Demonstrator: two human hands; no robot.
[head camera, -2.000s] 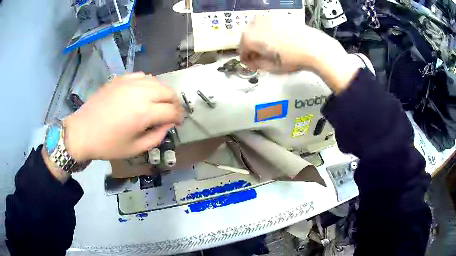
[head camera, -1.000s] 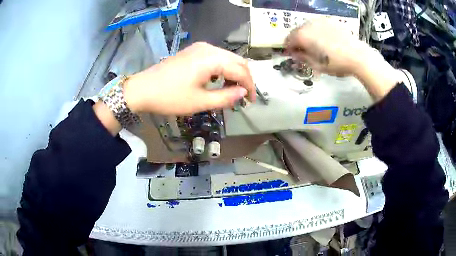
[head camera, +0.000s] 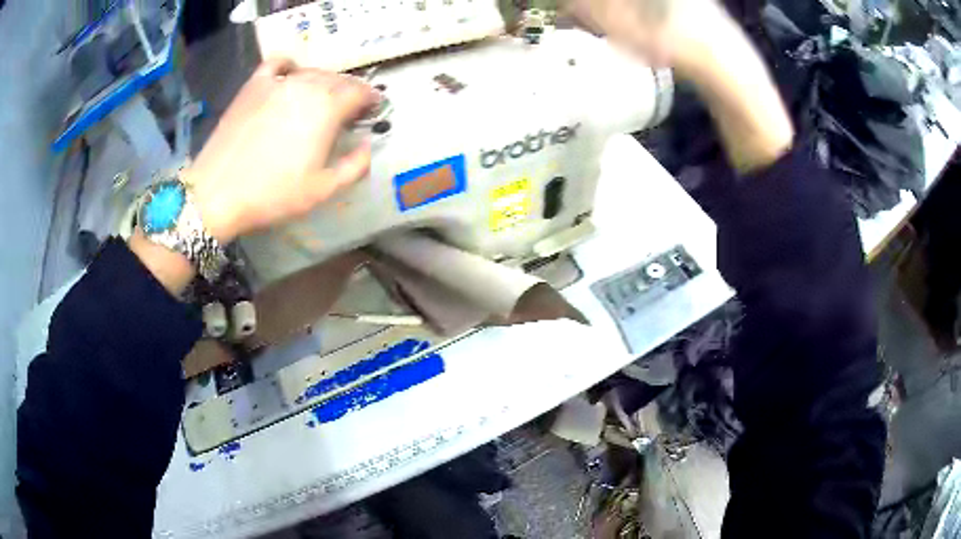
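The cream sewing machine head (head camera: 548, 95) with "brother" lettering stands in front of me. My left hand (head camera: 279, 153), with a watch on the wrist, is over the head's top left, fingers bent towards the small metal fitting there; whether it holds anything cannot be told. My right hand (head camera: 643, 26) is blurred and partly cut off at the top edge, beyond the head's right end. A tan-brown panel (head camera: 448, 279) lies under the machine arm, its right end curled. Two white tension knobs (head camera: 230, 318) show below my left wrist.
A control panel (head camera: 379, 34) stands behind the head. The white table (head camera: 506, 384) has a ruler edge and blue markings. A switch box (head camera: 648, 295) sits at the right. Scraps (head camera: 580, 421) lie on the floor, dark cloth (head camera: 843, 116) at upper right.
The view has swung right. My right hand has left the fitting on top of the head and moved right, past its end. My left hand has moved from the thread guides to the top fitting.
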